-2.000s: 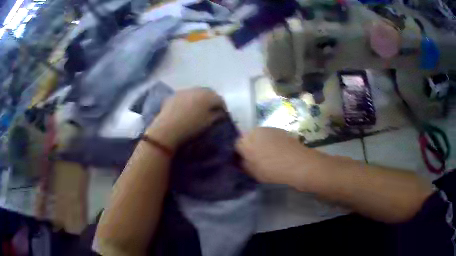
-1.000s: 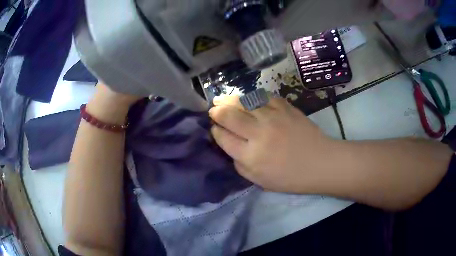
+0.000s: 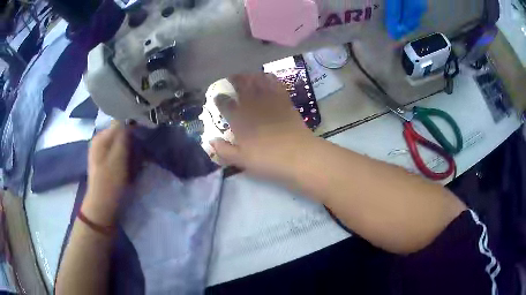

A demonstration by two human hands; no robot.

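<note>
The dark purple cloth [image 3: 173,151] lies at the needle area [image 3: 173,112] of the sewing machine [image 3: 190,40]. A pale grey-blue panel [image 3: 173,222] joins it and hangs towards me. My left hand [image 3: 109,167] grips the purple cloth's left side, left of the needle. My right hand [image 3: 268,124] is blurred, right of the needle, over the machine bed and partly over the phone [image 3: 308,95]. A bright white shape with dark marks shows at its fingers; I cannot tell whether it is an object or glare, nor whether the hand holds anything.
Red-and-green-handled scissors [image 3: 427,135] lie right of the phone. A pink pad [image 3: 282,20], a blue piece [image 3: 404,17] and a small white box [image 3: 428,55] are on the machine. Dark and pale cut pieces [image 3: 55,167] lie at the left. A brown strip runs along the left edge.
The view has shifted, showing more of the machine. My right hand has moved from the cloth at the needle to the right, over the phone. My left hand remains at the cloth's left side.
</note>
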